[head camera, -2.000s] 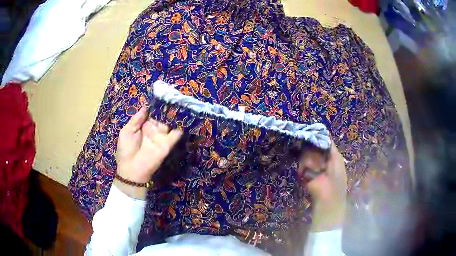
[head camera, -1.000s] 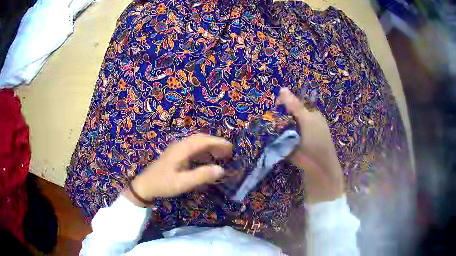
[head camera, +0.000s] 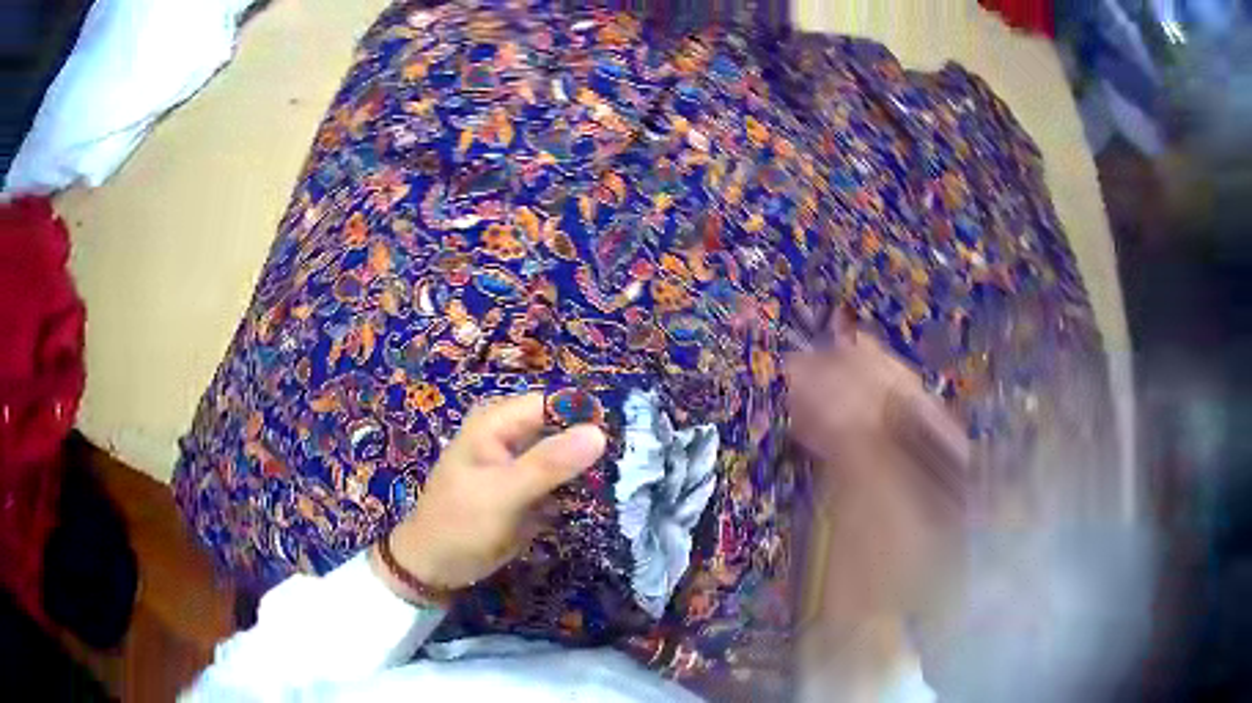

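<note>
A dark-blue printed garment with orange and red floral motifs spreads in front of me. My left hand pinches a fold of it between thumb and finger, left of a crumpled pale lining. The pale lining lies bunched on the print at lower middle. My right hand is to the right of it, strongly blurred, over the cloth. Its fingertips are not clear, and I cannot tell if it holds anything.
The pale tan table shows around the garment. White cloth lies at the upper left and red cloth at the left edge. A brown wooden surface is below left. Blurred dark-blue goods are at the upper right.
The pale band was stretched between both hands, then folded at an angle near my right hand. Now it is crumpled beside my left hand, and my right hand is apart from it.
</note>
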